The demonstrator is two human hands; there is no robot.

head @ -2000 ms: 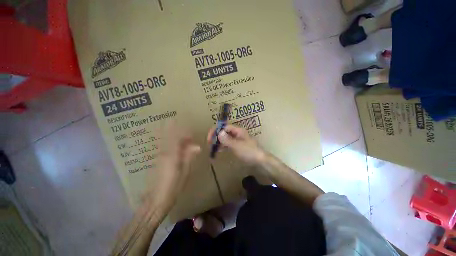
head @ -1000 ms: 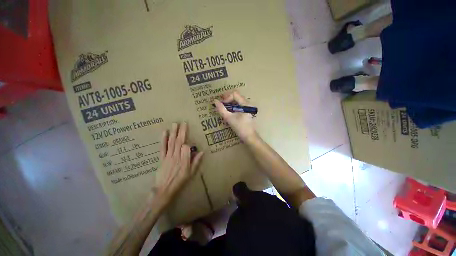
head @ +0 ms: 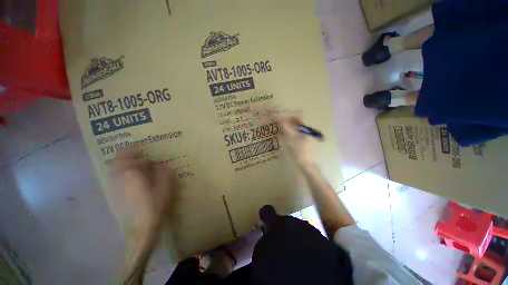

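Note:
A large flattened carton (head: pixel 195 195) lies in front of me, with two printed text blocks and dark "24 UNITS" bars. My right hand (head: pixel 294 136) is blurred over the right block, beside the "SKU#" line, and holds a dark marker pen (head: pixel 309 131) pointing out to the right. Handwriting shows faintly on the lines of the right block. My left hand (head: pixel 142 186) is blurred over the lower lines of the left block and hides part of them; its fingers and whether it touches the carton cannot be made out.
A red plastic stool (head: pixel 39 61) stands at the upper left. Red stools (head: pixel 465 225) stand at the lower right. A printed carton (head: pixel 412 161) lies at the right beside a person in dark blue (head: pixel 468 67). Another carton (head: pixel 390 11) is at the top right. Tiled floor (head: pixel 356 72) surrounds the large carton.
My right hand with the pen has moved right along the right block, uncovering its lines. My left hand has moved left from the carton's middle onto the left block.

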